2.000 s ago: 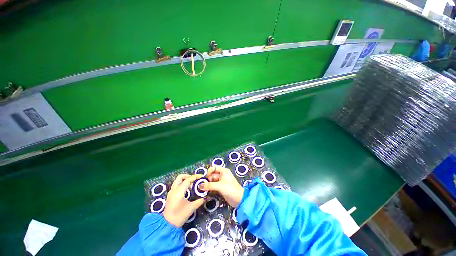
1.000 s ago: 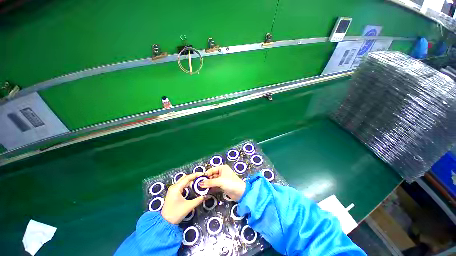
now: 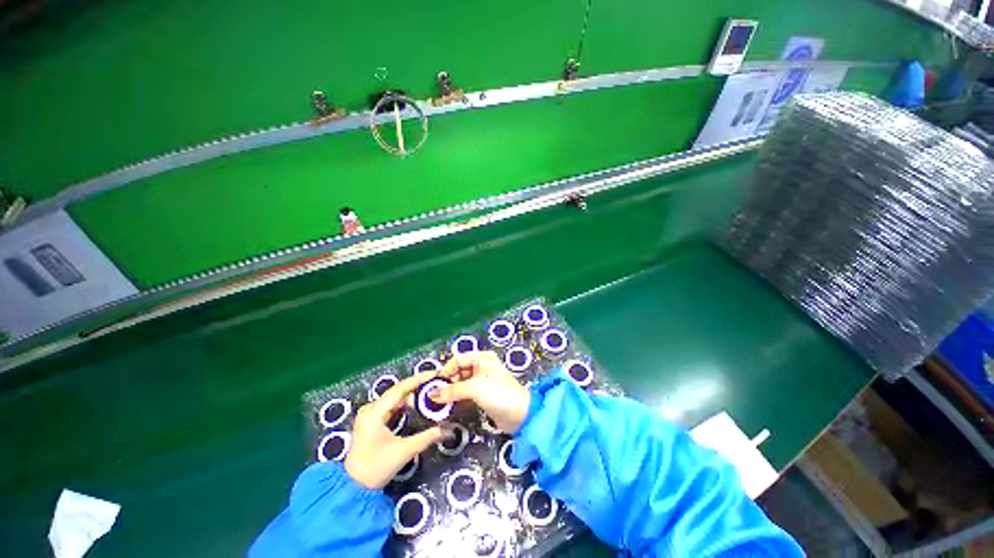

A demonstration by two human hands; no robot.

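A round unit with a white ring around a dark centre is held above the blister tray, ring side up. My left hand grips it at its left edge with thumb and fingers. My right hand holds it from the right, a fingertip over the ring's upper part. The clear, shiny blister tray lies under both hands, with several more round units in its pockets. My hands and sleeves hide some of the pockets.
A tall pile of stacked blister trays stands at the right. A white card lies right of my right sleeve. A crumpled paper scrap lies at lower left. Behind is a green panel with a metal rail, clips and a wire hoop.
The view has shifted slightly, so the background sits a little higher and further left. Both hands still hold the round unit in nearly the same pose.
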